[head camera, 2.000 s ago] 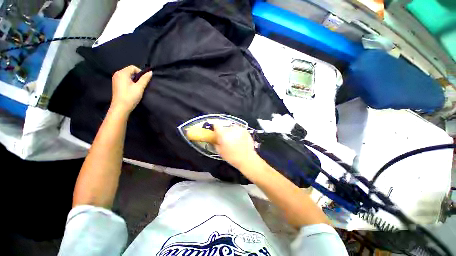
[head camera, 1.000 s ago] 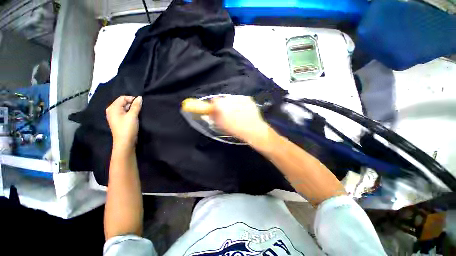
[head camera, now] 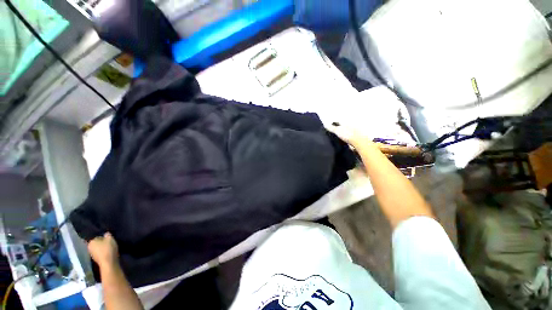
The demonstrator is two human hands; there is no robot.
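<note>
The black garment [head camera: 181, 163] lies spread over the white table, wide and loosely wrinkled. My left hand [head camera: 104, 249] grips its lower left corner near the table's front left. My right hand [head camera: 344, 131] holds its right edge; the fingertips are partly hidden by the cloth. The iron [head camera: 399, 151] is parked at the table's right end, just beyond my right forearm, its wooden handle showing and its plate mostly hidden.
The white tabletop [head camera: 227, 82] has a metal-framed fitting [head camera: 272, 69]. A bright blue bar [head camera: 236, 33] and a blue pad [head camera: 327, 13] stand behind. A white side table [head camera: 448, 48] is at the right, with dark cables [head camera: 466, 130].
My right hand has let go of the iron, which is now at the right, and holds the garment's right edge. My left hand has moved to the lower left corner. The camera view has turned.
</note>
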